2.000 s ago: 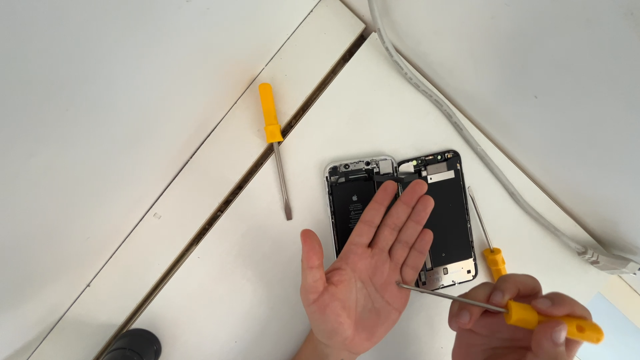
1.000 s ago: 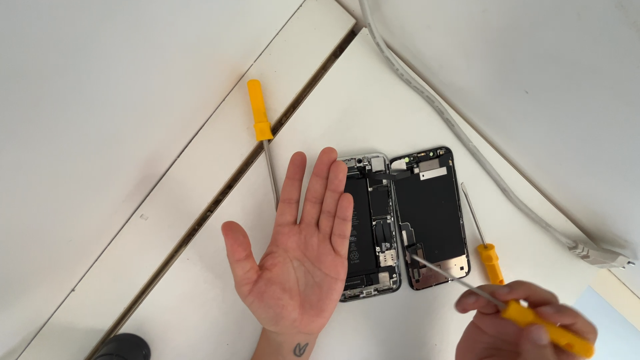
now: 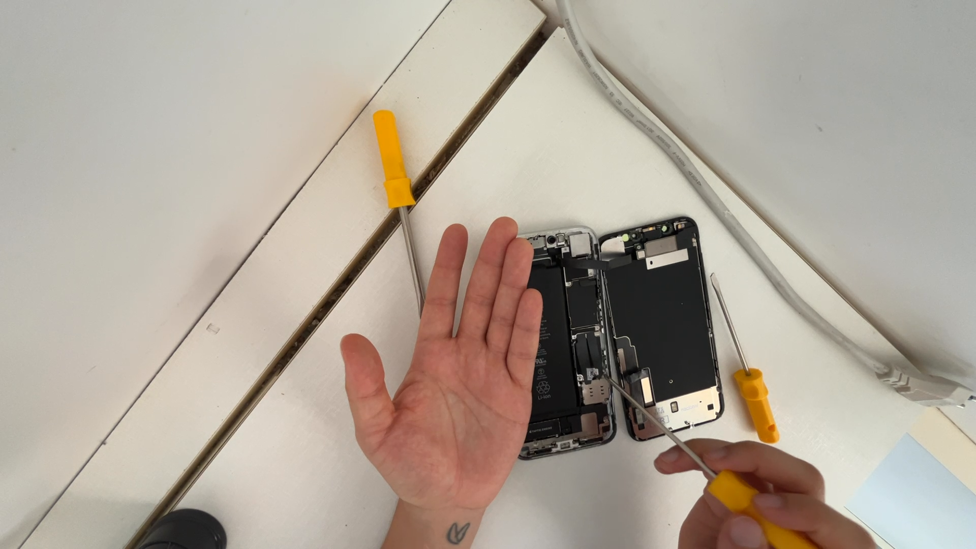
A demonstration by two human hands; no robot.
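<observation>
My left hand point(image 3: 457, 396) is held palm up with its fingers extended, holding nothing, and it hides the left part of an opened smartphone body point(image 3: 587, 305). Inside that body a black battery point(image 3: 553, 351) and circuit parts show. Beside it lies the detached-side display assembly point(image 3: 663, 328), inner face up, joined near the top by a dark flex cable point(image 3: 602, 263). In my right hand point(image 3: 762, 496) is a yellow-handled screwdriver point(image 3: 732, 492); its tip appears over the body's right edge, though contact cannot be told.
A larger yellow-handled flat screwdriver point(image 3: 393, 160) lies across the dark gap point(image 3: 335, 297) between the white boards. A small yellow screwdriver point(image 3: 751, 385) lies right of the display. A grey cable point(image 3: 709, 198) runs along the wall edge. A black round object point(image 3: 183, 530) stands at bottom left.
My left hand has moved left off the display and the middle of the phone, uncovering more of both. The right hand keeps hold of its screwdriver. The display now lies slightly apart from the body.
</observation>
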